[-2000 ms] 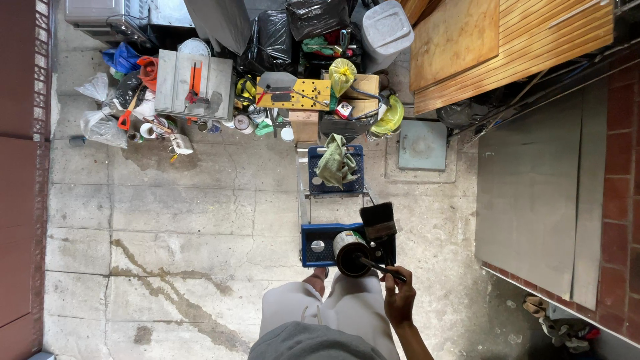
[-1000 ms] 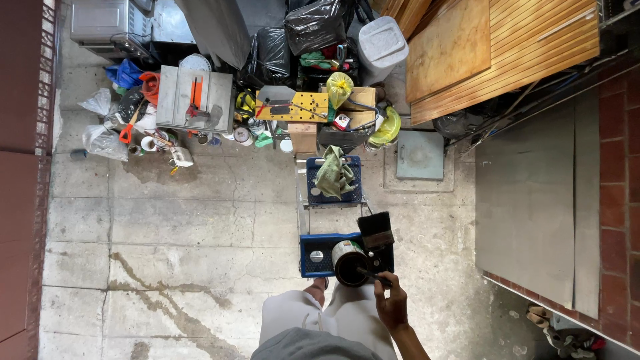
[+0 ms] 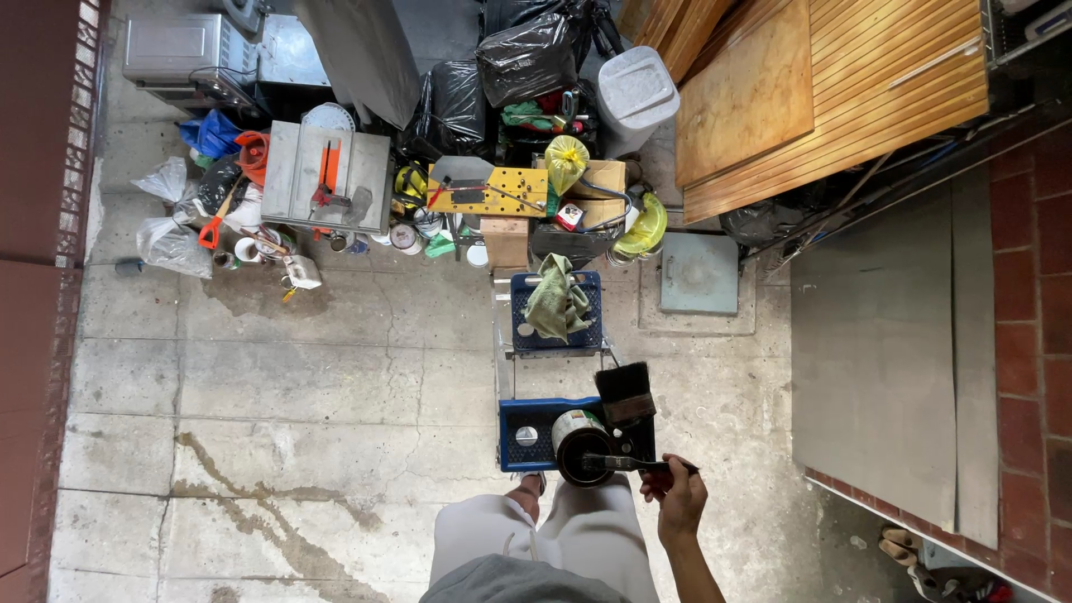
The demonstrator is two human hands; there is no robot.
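At the lower right, my right hand (image 3: 677,496) grips the handle of a dark paintbrush (image 3: 628,463). The brush lies over the mouth of a paint can (image 3: 579,431), its bristle end at the dark opening. The can stands tilted on a blue plastic ladder tray (image 3: 523,407), in front of my knees. A wide black brush (image 3: 626,394) rests at the tray's right side, bristles up in view. A green cloth (image 3: 556,300) is draped over the blue upper step (image 3: 591,337) beyond. My left hand is out of view.
A table saw (image 3: 285,180), a yellow perforated worktop (image 3: 515,188), black bags (image 3: 523,59) and cans stand along the far side. Wood panels (image 3: 745,109) lean at upper right. A floor hatch (image 3: 699,272) lies beyond the ladder, and grey sheets (image 3: 875,352) are at right.
The brush in my right hand has swung from a slanted position to nearly level across the can's mouth. The can and cloth have stayed in place.
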